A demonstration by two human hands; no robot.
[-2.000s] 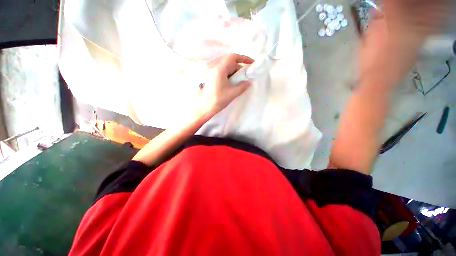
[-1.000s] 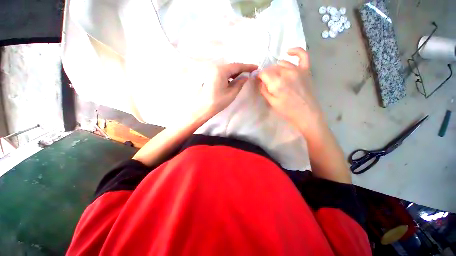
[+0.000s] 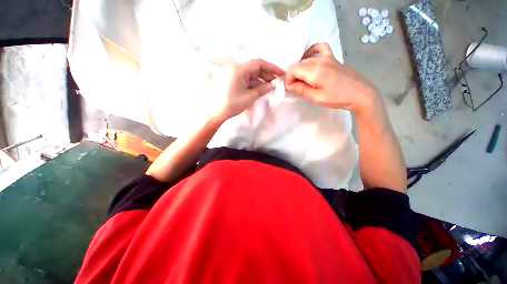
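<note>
A white garment [image 3: 183, 83] lies over the table and reaches down to my lap. My left hand [image 3: 250, 86] pinches its cloth between thumb and fingers. My right hand [image 3: 322, 80] is right beside it, fingertips close together at the same spot on the cloth. Any needle, thread or button between the right fingertips is too small to tell. A loose pile of small white buttons [image 3: 376, 25] lies on the table to the right of the garment.
Right of the buttons lie a speckled stone bar [image 3: 427, 61], a thin dark wire frame [image 3: 471, 89] and a white thread cone [image 3: 487, 56]. Black shears [image 3: 439, 158], partly behind my right forearm, and a dark teal tool [image 3: 493, 138] lie nearer. A green surface [image 3: 66, 211] is at left.
My right hand swung in from the far right to the cloth beside my left hand, then shifted slightly and turned. The stone bar came into full view. My left hand still pinches the cloth.
</note>
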